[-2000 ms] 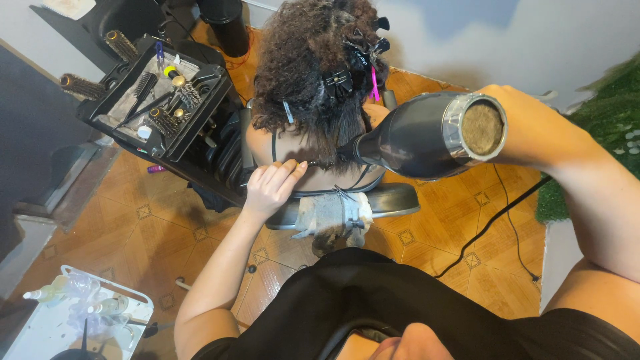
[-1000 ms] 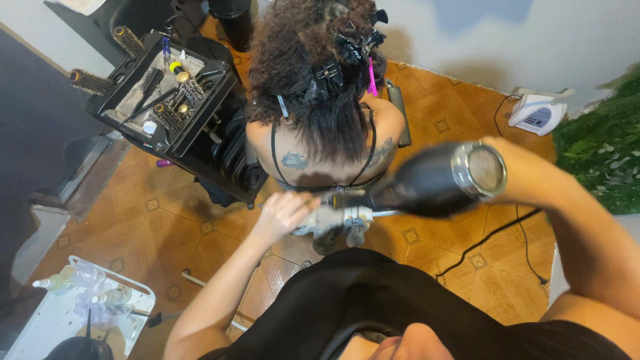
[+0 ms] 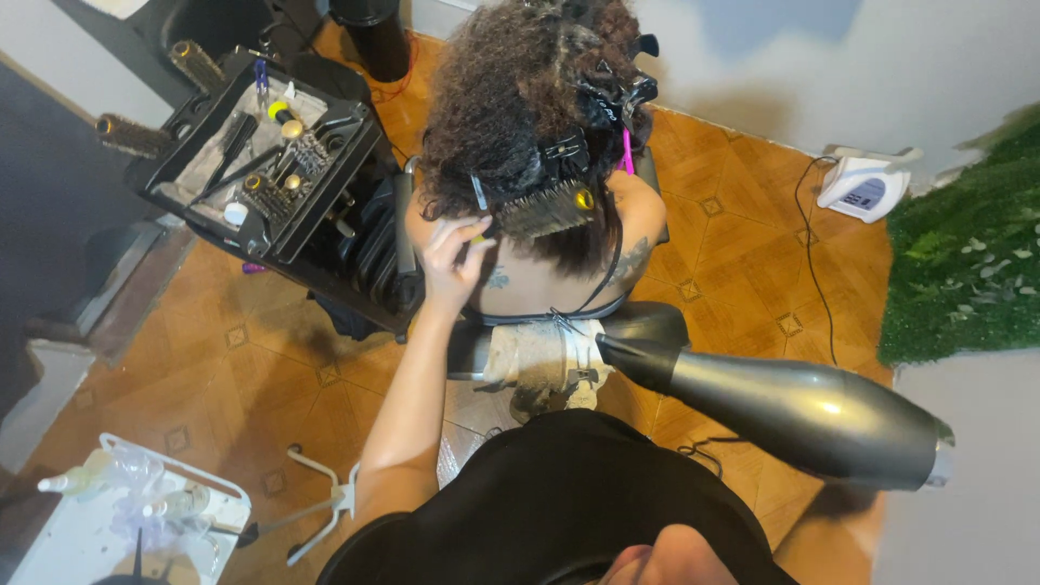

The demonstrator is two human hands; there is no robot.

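My left hand (image 3: 455, 253) grips the handle of a round hair brush (image 3: 546, 210), whose bristles lie against the lower hair of a seated person (image 3: 496, 106). Black hair clips (image 3: 565, 154) and a pink clip (image 3: 626, 152) hold up sections of the curly hair; a small pale clip (image 3: 479, 192) sits above the brush. A dark hair dryer (image 3: 796, 410) is at the right, below the person's back, its nozzle pointing left. My right hand is not visible, hidden behind the dryer or out of view.
A black trolley (image 3: 296, 219) with round brushes, combs and clips stands at the left. A white cart (image 3: 231, 528) with bottles is at the lower left. A white device (image 3: 865, 188) with a cable stands by the wall, near green artificial foliage (image 3: 967, 260). The chair back (image 3: 650, 325) is just ahead.
My left hand has moved up with the brush, from below the person's back to the hair. The dryer has swung down and right, its nozzle now away from the hair.
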